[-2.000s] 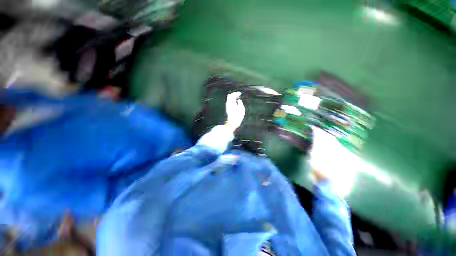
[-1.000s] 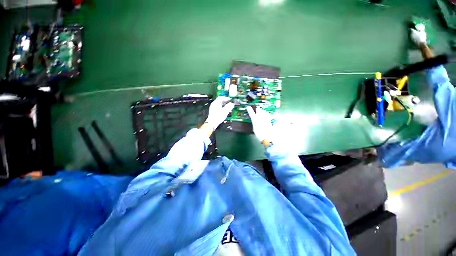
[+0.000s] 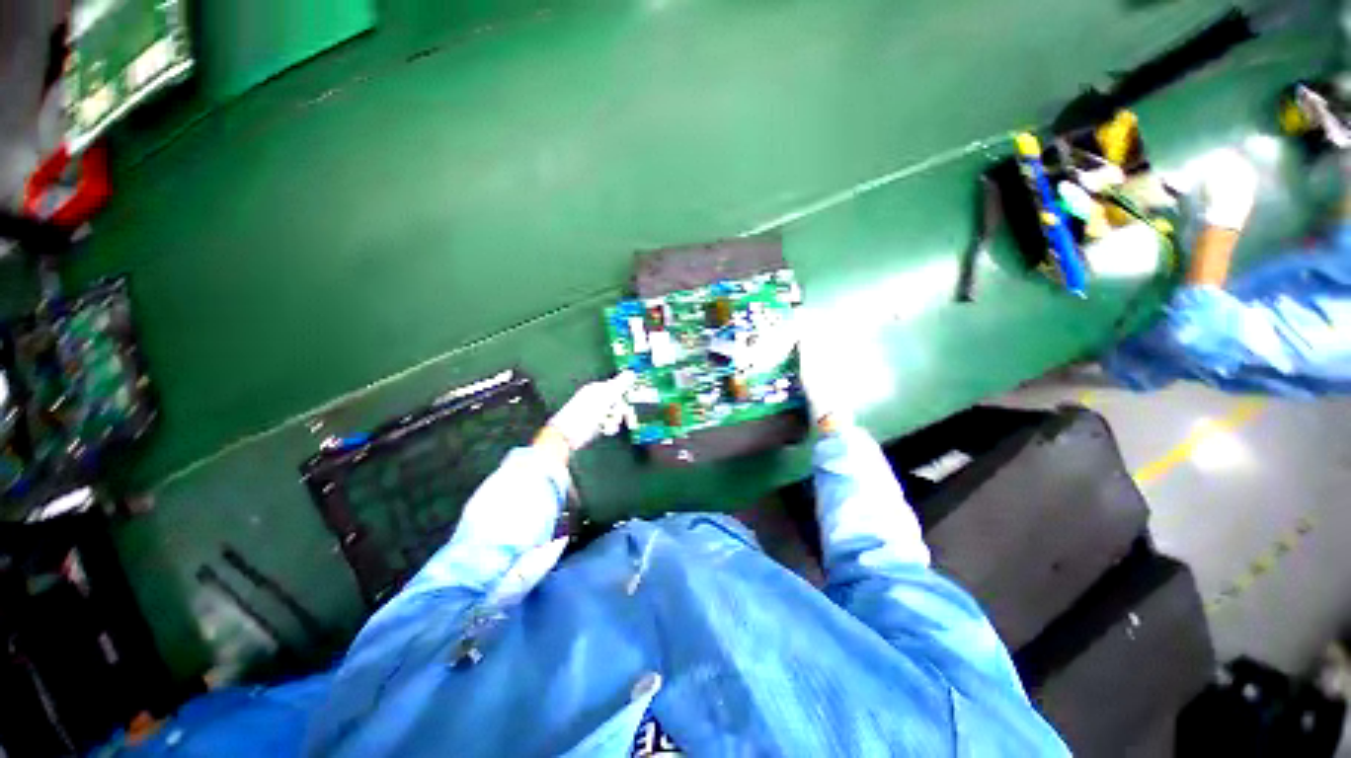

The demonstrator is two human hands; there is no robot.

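Note:
A populated circuit board lies on a dark foam pad on the green bench in front of me. The pad shows beyond its far and near edges. My left hand, in a white glove, is at the board's left edge, its fingertips touching the edge. My right hand, also gloved, is at the board's right edge, washed out by glare. The grip of its fingers is hard to make out. An empty black wave solder pallet lies left of the board, partly behind my left sleeve.
Dark strips lie left of the pallet. More populated boards are at the far left. A tool holder and a coworker's gloved hand are at the right. Black blocks stand at the bench edge, lower right.
The view has turned, so the bench appears tilted. My hands have moved apart, from on and near the board's near side to its left and right edges. The coworker's hand is now near the tools.

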